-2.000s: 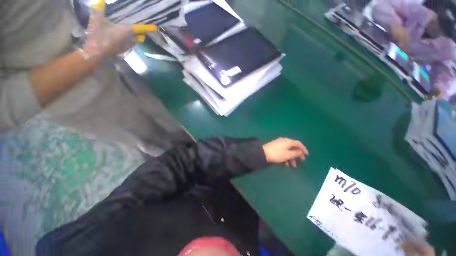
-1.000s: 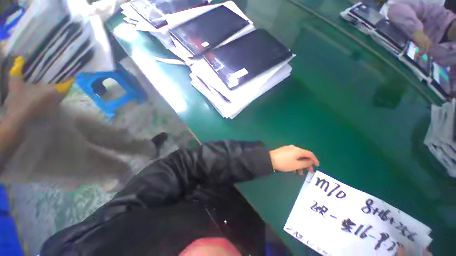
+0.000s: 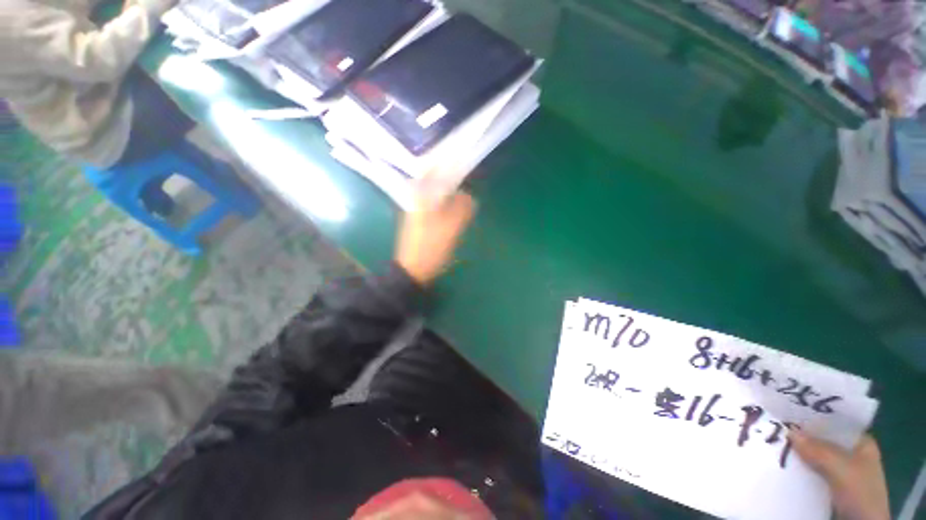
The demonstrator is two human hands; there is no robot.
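Observation:
The white batch label sheet [image 3: 650,437] with bold black handwriting lies at the lower right, and a second sheet edge shows under it. My right hand [image 3: 848,472] grips its lower right edge. My left hand [image 3: 435,232], in a black sleeve and blurred, is at the front corner of the nearest device stack [image 3: 437,81]. Whether its fingers hold the stack cannot be told. The stack has a glossy black device with a small white sticker on top and white layers under it.
More device stacks [image 3: 340,46] continue to the upper left on the green table [image 3: 609,203]. Another stack [image 3: 878,193] is at the right edge. A coworker's sleeve is at the upper left, another at the upper right. A blue stool [image 3: 218,208] stands on the floor at left.
My left hand has moved from the label sheet up and left to the nearest stack. The coworker carrying a stack at the left has gone from there. The view has shifted.

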